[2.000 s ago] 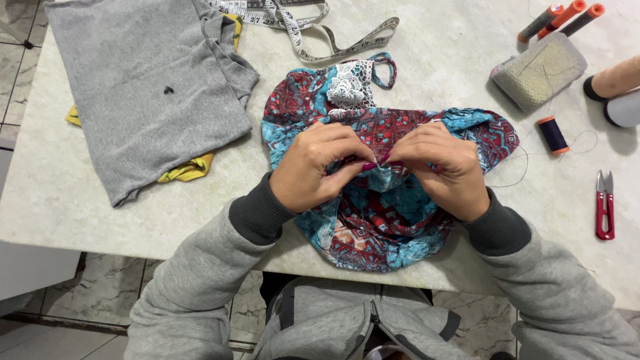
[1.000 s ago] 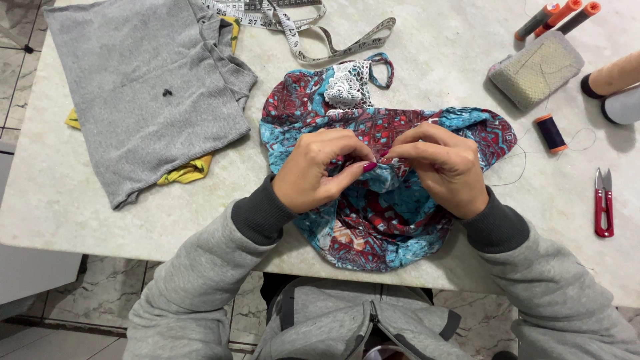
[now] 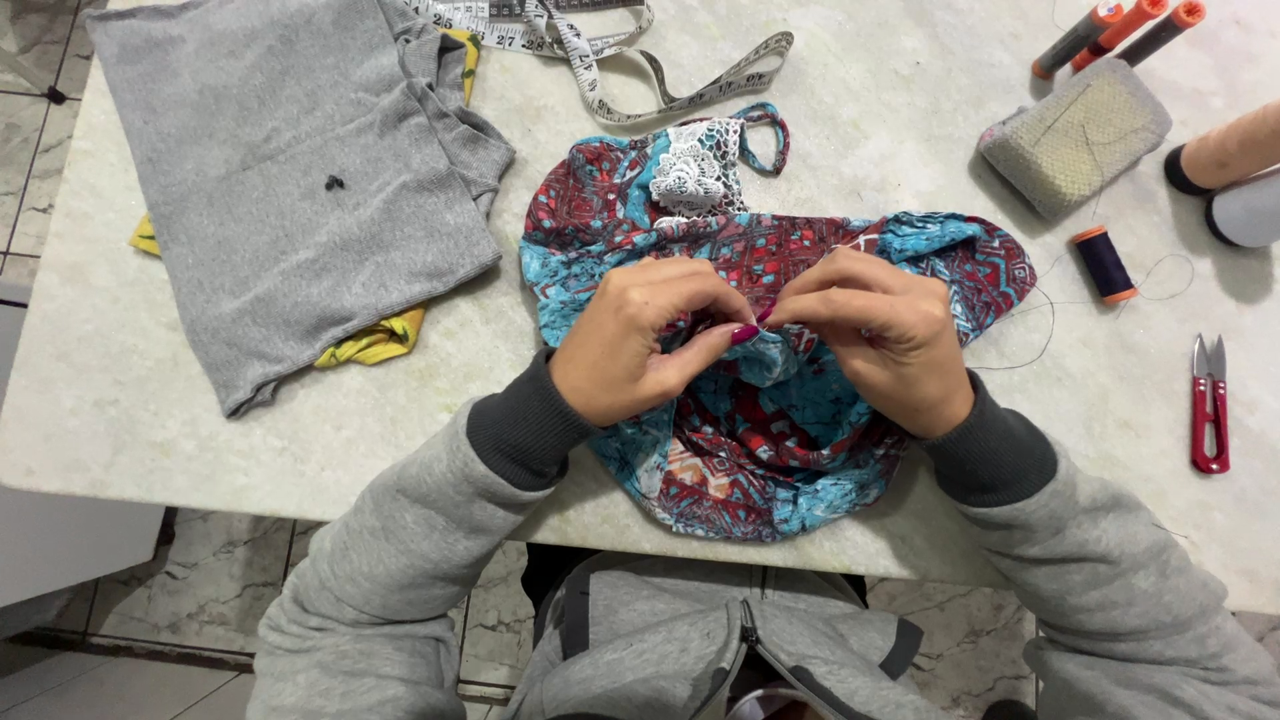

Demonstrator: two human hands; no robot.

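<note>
A patterned red and blue garment (image 3: 740, 440) with white lace trim (image 3: 695, 175) and a thin fabric loop (image 3: 770, 140) lies spread at the front of the table. My left hand (image 3: 655, 335) pinches a gathered bit of its fabric between thumb and fingers. Against it, fingertips almost touching, my right hand (image 3: 875, 325) pinches at the same spot; whether it holds a needle cannot be seen. Thin dark thread (image 3: 1045, 335) curls on the table to the right of the garment, near a spool of dark thread (image 3: 1104, 265).
Red thread snips (image 3: 1210, 405) lie at the right. Behind them are a pincushion (image 3: 1075, 138), orange-capped markers (image 3: 1140, 35) and large thread cones (image 3: 1235, 150). A folded grey cloth (image 3: 310, 200) lies over yellow fabric (image 3: 375, 338) at the left. A tape measure (image 3: 690, 100) curls at the back.
The fingers of both hands have shifted slightly at the pinched fabric. The garment and the things around it have stayed in place.
</note>
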